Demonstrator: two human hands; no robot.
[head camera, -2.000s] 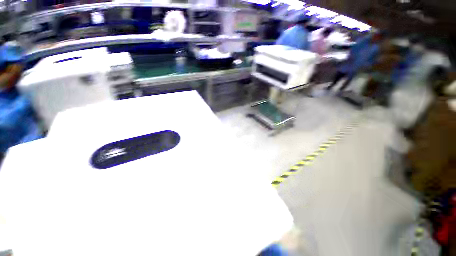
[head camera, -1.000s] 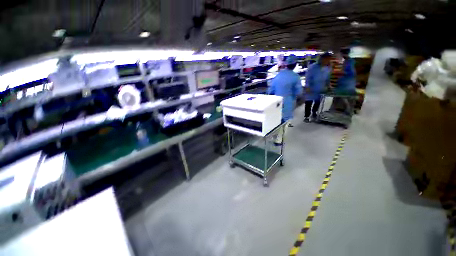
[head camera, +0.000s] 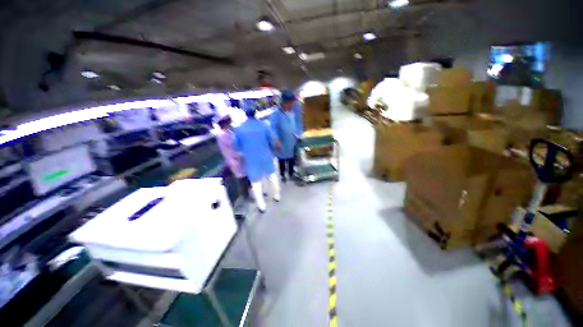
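No hand of mine is in the picture. Nearest in front of me, at the lower left, a large white cabinet (head camera: 208, 239) stands on a metal trolley (head camera: 246, 297) with a green lower shelf. A black oval display panel (head camera: 146, 209) lies on the cabinet's top face. A small dark spot shows on its side. The picture is blurred, and finer details cannot be told.
A conveyor line with shelves and a monitor (head camera: 61, 169) runs along the left. Several workers (head camera: 256, 144) stand ahead beside another trolley (head camera: 318, 159). Yellow-black floor tape (head camera: 331, 255) runs forward. Brown cartons (head camera: 447, 191) and a pallet jack (head camera: 540, 191) are at the right.
My view has swung right and moved nearer the cabinet on the trolley. The large white cabinet that was right before me has left the picture. Cartons and the pallet jack have come into view.
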